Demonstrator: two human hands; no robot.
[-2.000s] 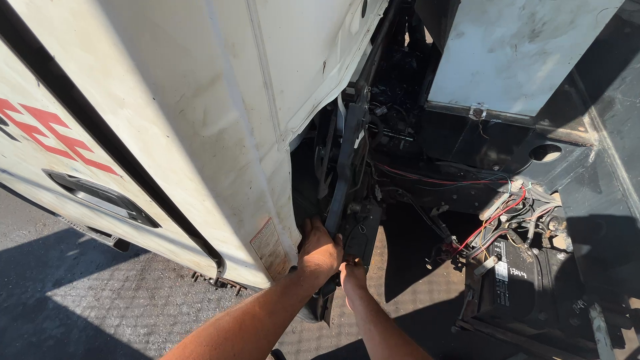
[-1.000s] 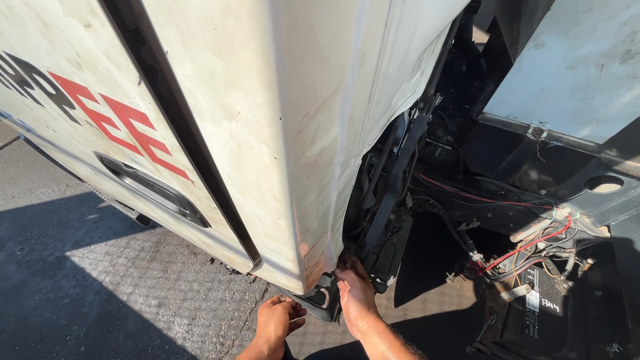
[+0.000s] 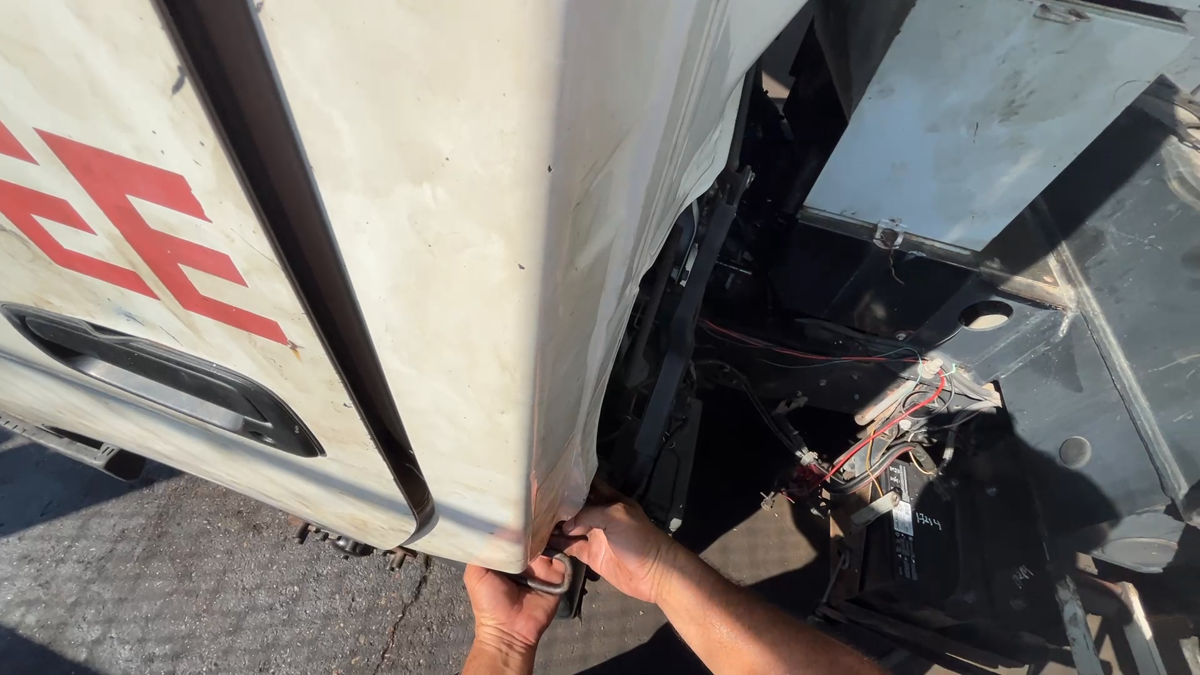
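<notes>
The lower rear corner of a white vehicle cab panel [image 3: 487, 450] is directly above both of my hands. My left hand [image 3: 514, 595] is under that corner, its fingers around a curved metal hook or rod [image 3: 559, 574]; the fingertips are partly behind the panel. Just to the right, my right hand [image 3: 614, 544] reaches to the panel's bottom edge beside the dark opening. Its thumb and fingers are bent close together near a dark part, and whether they grip it is hidden. A long dark metal bar [image 3: 689, 319] runs down inside the opening above my right hand.
A door handle [image 3: 178, 375] is recessed at the left. On the right, a battery [image 3: 923, 534] stands below red and black wires [image 3: 881, 431] and a dark metal frame [image 3: 1106, 375]. A pale flat panel [image 3: 975, 122] is at the upper right; asphalt [image 3: 234, 581] lies below.
Both hands were at the dark bar two seconds ago. My left hand moved left to beneath the panel corner and now has the curved metal piece. The view has shifted.
</notes>
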